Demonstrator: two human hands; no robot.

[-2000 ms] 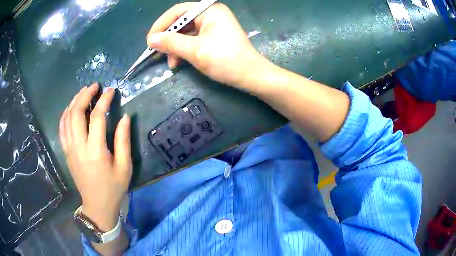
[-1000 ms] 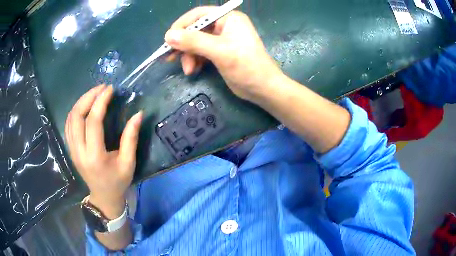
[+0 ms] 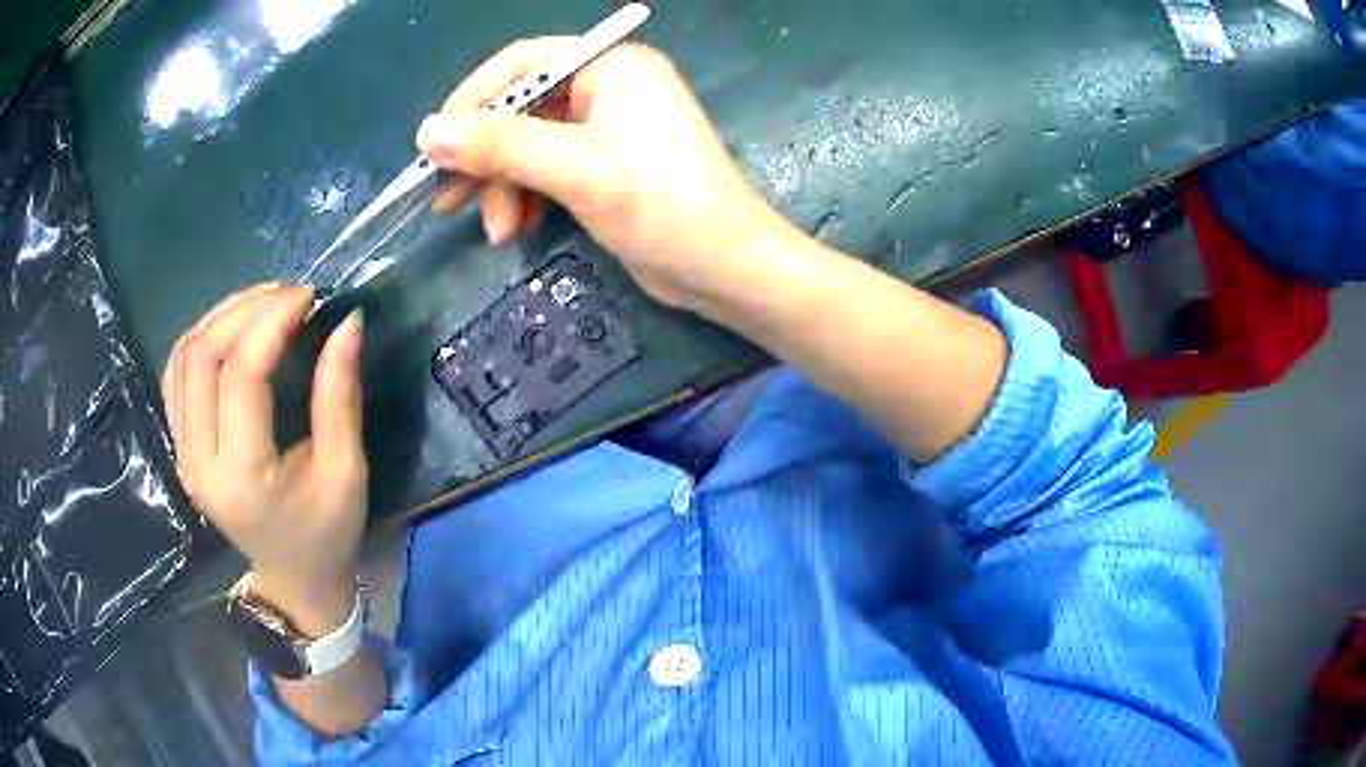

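My right hand holds silver tweezers with round holes in the handle, pen-like. The tips point down-left and meet the index fingertip of my left hand. Whether a ring is between the tips is too small to tell. My left hand rests with fingers apart from the thumb; whether it pinches anything cannot be told. A clear sheet with faint adhesive rings lies beyond the left fingertips, blurred by glare. A black phone part with round and square openings lies flat near the table edge, right of my left hand.
A black, plastic-covered tray is at the left. The dark green table has a clear film strip at the far right. A blue sleeve of another person and a red stool are beyond the right edge.
The white strip visible at first beside the rings no longer shows clearly. My right hand and tweezers shifted right, then back left, and the tips now reach my left fingertip.
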